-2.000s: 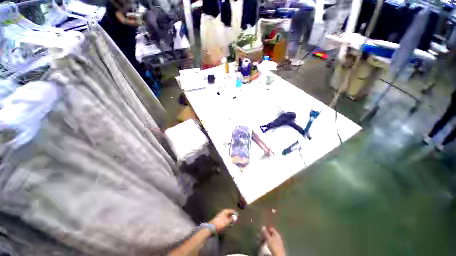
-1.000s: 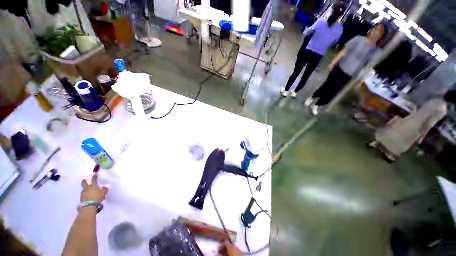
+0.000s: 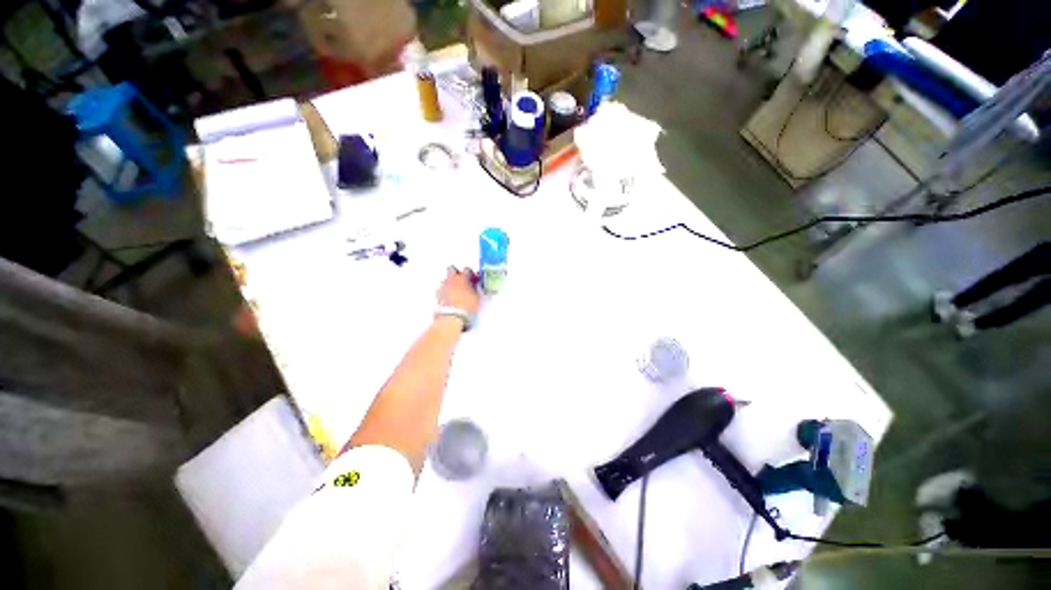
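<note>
My left hand point(image 3: 458, 293), with a pale band at the wrist, reaches over the white table point(image 3: 553, 346). Its fingertips are right beside a small can with a blue cap and a green and white body point(image 3: 493, 261), which stands on the table. A tiny dark red spot shows at the fingertips. The fingers are small and overexposed, so I cannot tell whether they grip anything. My right hand is not in view.
A black hair dryer point(image 3: 674, 436), a teal-handled tool point(image 3: 813, 467) and a dark shiny packet point(image 3: 524, 539) lie near the front. Bottles point(image 3: 524, 127) and white cloth point(image 3: 619, 141) are behind. A white pad point(image 3: 267, 179) lies at left. A black cord crosses at right.
The view has turned from the hanging garments to the table. My left hand has moved from beside the table to the can. My right hand has gone out of view.
</note>
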